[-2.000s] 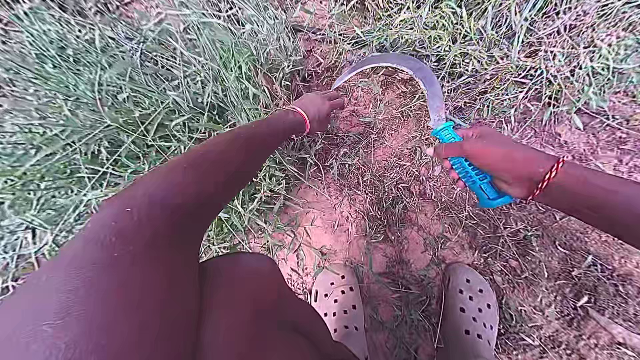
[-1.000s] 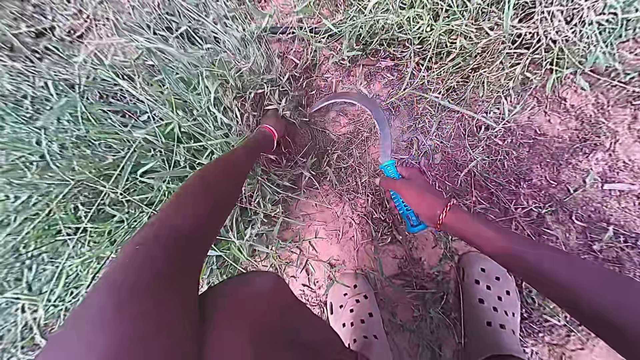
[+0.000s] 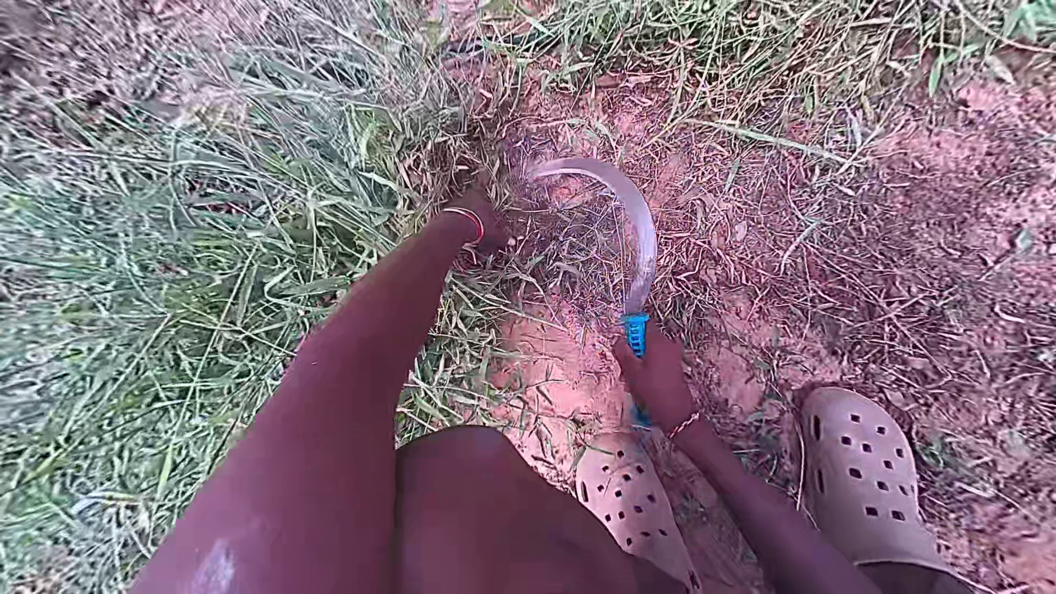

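Observation:
My right hand [image 3: 657,379] is closed around the blue handle of a sickle [image 3: 642,223]. Its curved metal blade arches up and to the left, with the tip close to the base of a grass clump [image 3: 445,140]. At that clump, beside the blade tip, is my left hand [image 3: 483,219], low among the stems. Its fingers are mostly hidden by grass and shadow, so its grip cannot be made out. A bangle circles the left wrist, and a braided thread is round the right one.
Dense green grass [image 3: 206,305] covers the left side, and more grass [image 3: 767,49] runs along the top. Reddish soil [image 3: 553,363] with dry cut stems lies in the middle and right. My perforated clogs [image 3: 866,470] stand at the bottom.
My left hand has moved left and down into the grass from its place beside the blade tip. My right hand has brought the sickle leftward and lower, its handle now more upright in view.

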